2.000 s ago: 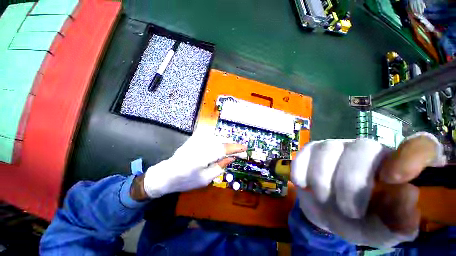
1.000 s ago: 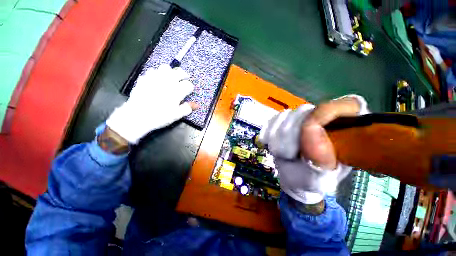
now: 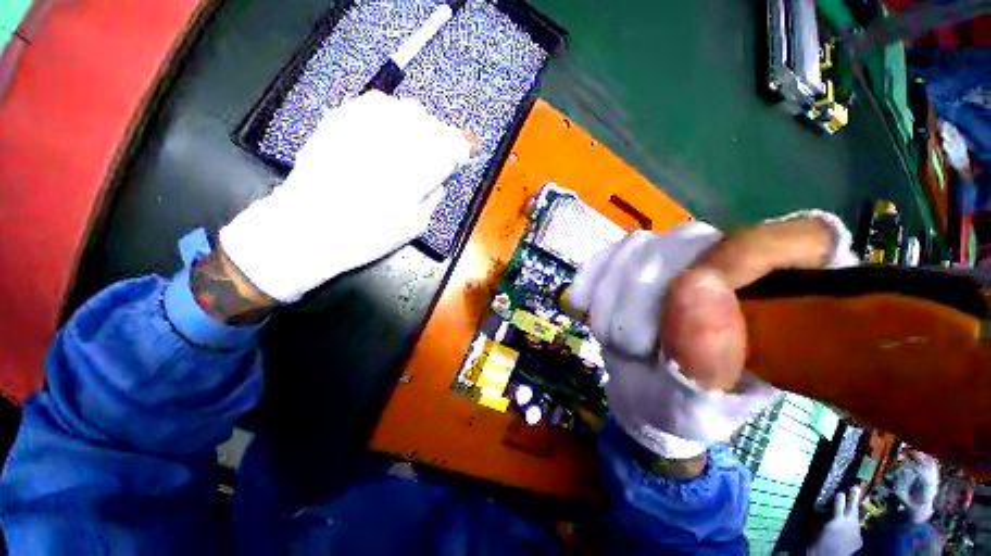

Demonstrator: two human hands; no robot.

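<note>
My left hand (image 3: 353,196), in a white glove, lies over the black screw tray (image 3: 491,206), its fingertips at the small silvery screws (image 3: 489,76). Whether it pinches any screw cannot be seen. My right hand (image 3: 695,326), gloved with some fingers bare, grips the orange electric screwdriver (image 3: 858,348) above the right part of the fixture. The orange fixture (image 3: 435,418) holds a green circuit board (image 3: 532,293) with yellow blocks and a pale heat sink (image 3: 576,226) along its far edge. My right hand hides part of the board.
A marker pen (image 3: 413,49) lies on the screws. A red board (image 3: 87,141) is at the left. Another circuit board assembly (image 3: 799,65) lies at the far right. Mint-green strips (image 3: 799,462) lie right of the fixture. Another person's gloved hand (image 3: 842,527) shows at the lower right.
My left hand left the circuit board and moved to the screw tray, where it still is. My right hand turned the screwdriver from pointing at the board to lying sideways. The view has shifted.
</note>
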